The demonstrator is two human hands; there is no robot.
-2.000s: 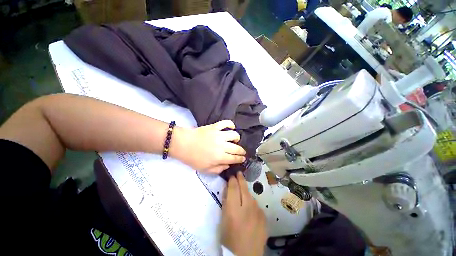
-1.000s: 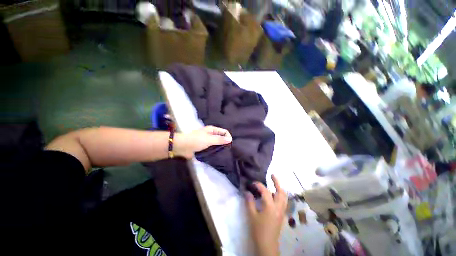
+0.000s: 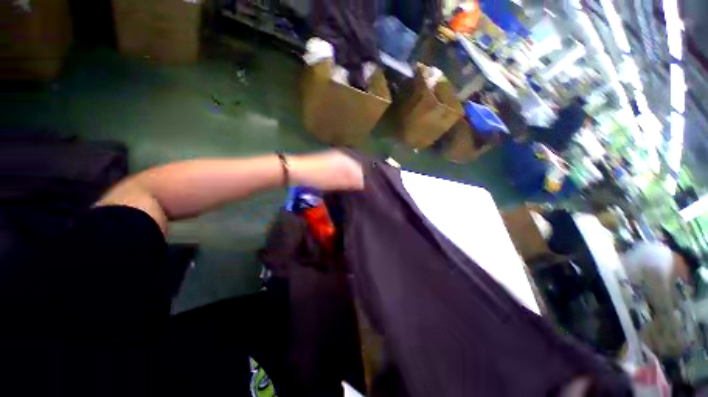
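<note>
The dark plum-brown garment (image 3: 458, 302) is stretched across the white sewing table (image 3: 473, 225), from upper left to lower right. My left hand (image 3: 339, 170) grips its far upper end near the table's left corner; the fingers are blurred. At the lower right a small blurred patch of skin, likely my right hand (image 3: 576, 388), shows at the garment's other end, mostly hidden by cloth and cut off by the frame's edge. The sewing machine head is not visible.
Dark cloth (image 3: 314, 310) hangs at the table's near edge, with a red and blue item (image 3: 317, 221) beside it. Cardboard boxes (image 3: 341, 108) stand on the green floor beyond. Another station (image 3: 609, 264) and a person (image 3: 656, 267) are at the right.
The view has swung left and up. The garment was bunched on the table and is now drawn out long. My left hand has moved toward the far corner; my right hand has moved to the lower right.
</note>
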